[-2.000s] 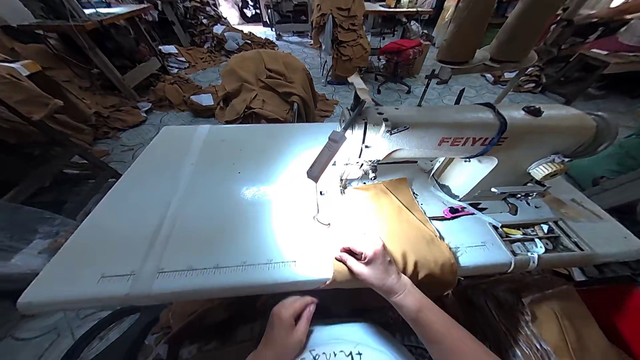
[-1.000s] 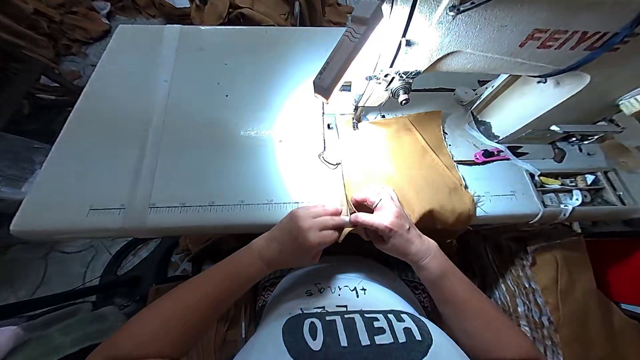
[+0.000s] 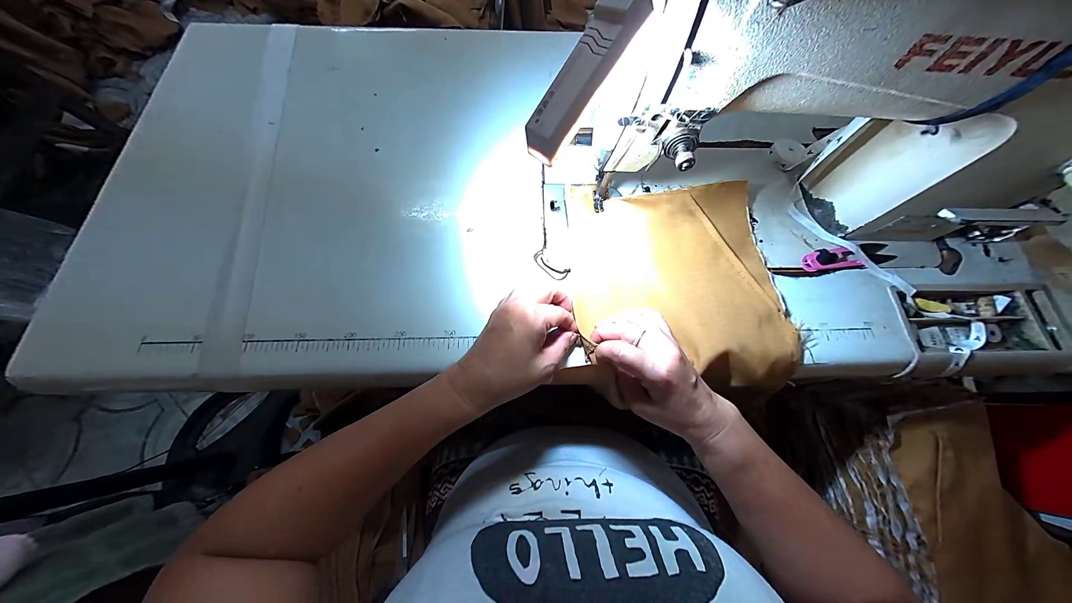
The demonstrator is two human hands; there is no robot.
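Observation:
A tan fabric piece lies on the sewing table, its far edge at the needle and presser foot of the sewing machine. My left hand pinches the left edge of the fabric near the table's front. Right beside it, fingertips almost touching, my right hand grips the same edge, with a ring on one finger. A small folded bit of cloth shows between the fingertips. The lamp lights this area brightly, and the fabric near the needle is washed out.
The white tabletop carries a printed ruler along its front edge. A thin dark cord with a hook-like end lies left of the fabric. At right are a pink cutter and a tray of small items. Brown cloth is piled behind.
The view has tilted down and closer since two seconds ago. My left hand, then off the table's front edge, came up to the fabric beside my right hand; both still pinch its edge.

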